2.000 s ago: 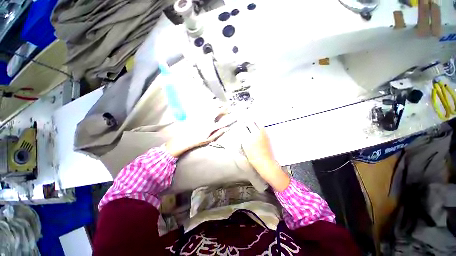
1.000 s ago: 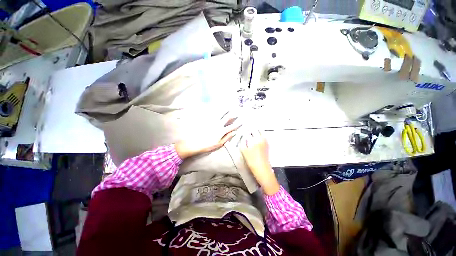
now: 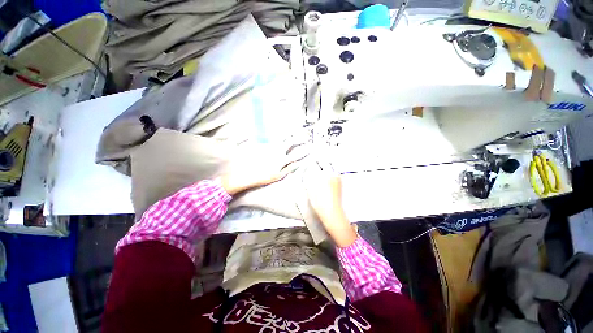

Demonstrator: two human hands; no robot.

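Observation:
The grey-beige cloth garment piece (image 3: pixel 175 162) lies on the white table left of the needle area, with a small dark spot at its left. My left hand (image 3: pixel 263 172) lies on the cloth with its fingers toward the needle area. My right hand (image 3: pixel 323 188) is at the cloth's right edge, its fingertips washed out by glare; whether it pinches the cloth is unclear. The white sewing machine (image 3: pixel 416 71) with blue JUKI lettering stands behind and to the right. The presser foot and needle are lost in glare.
Yellow-handled snips (image 3: pixel 543 174) and a black-metal mechanism (image 3: pixel 481 179) lie at the table's right end. A control panel (image 3: pixel 510 13) is at the top right. Piled grey-beige cloth (image 3: pixel 195 32) is behind the table. Loose cloth (image 3: pixel 520 260) is lower right. A yellow machine part (image 3: pixel 14 153) is far left.
The head view has turned and shifted since two seconds ago. The cloth's near edge has drawn up toward the table, showing the table edge below my left wrist. Both hands stay near the needle area.

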